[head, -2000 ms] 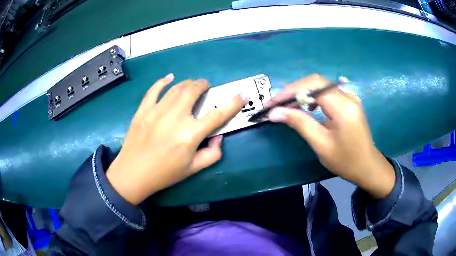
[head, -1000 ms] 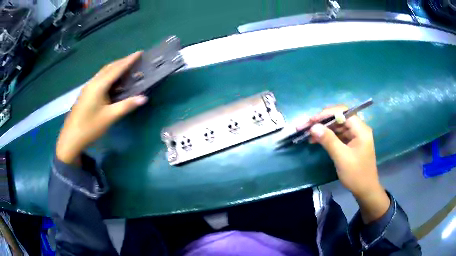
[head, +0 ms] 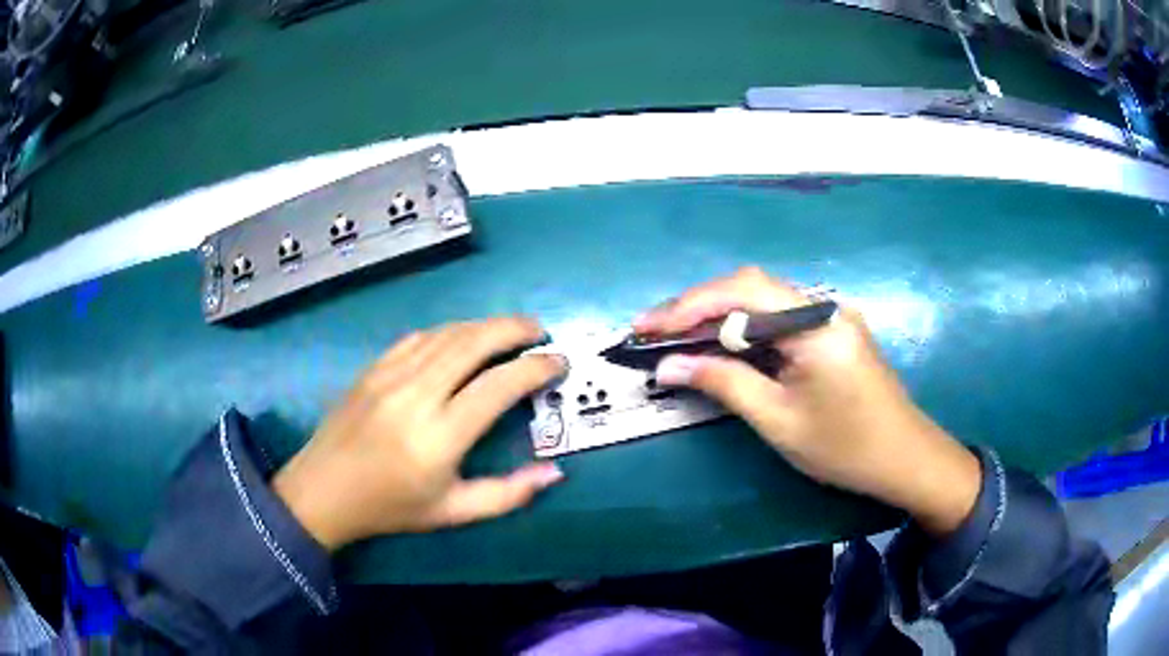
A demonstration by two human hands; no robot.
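A silver-white fixture plate lies on the green surface in front of me, its right part hidden under my right hand. Small dark nests show at its left end. My left hand is spread at the plate's left end, its index fingertip touching the upper left corner and its thumb just off the lower left. My right hand holds dark tweezers with a pale band like a pen, their tip over the plate's upper left part. A waiting fixture with four nests lies at the upper left.
The green surface curves through the lens, with a white band along its far side. A thin metal guide rail lies beyond the band. Cables and machine parts show in the upper corners. A blue stool part is at the lower right.
My left hand has let go of the other fixture, now lying at the upper left, and moved to the near plate's left end. My right hand has brought the tweezers over the plate.
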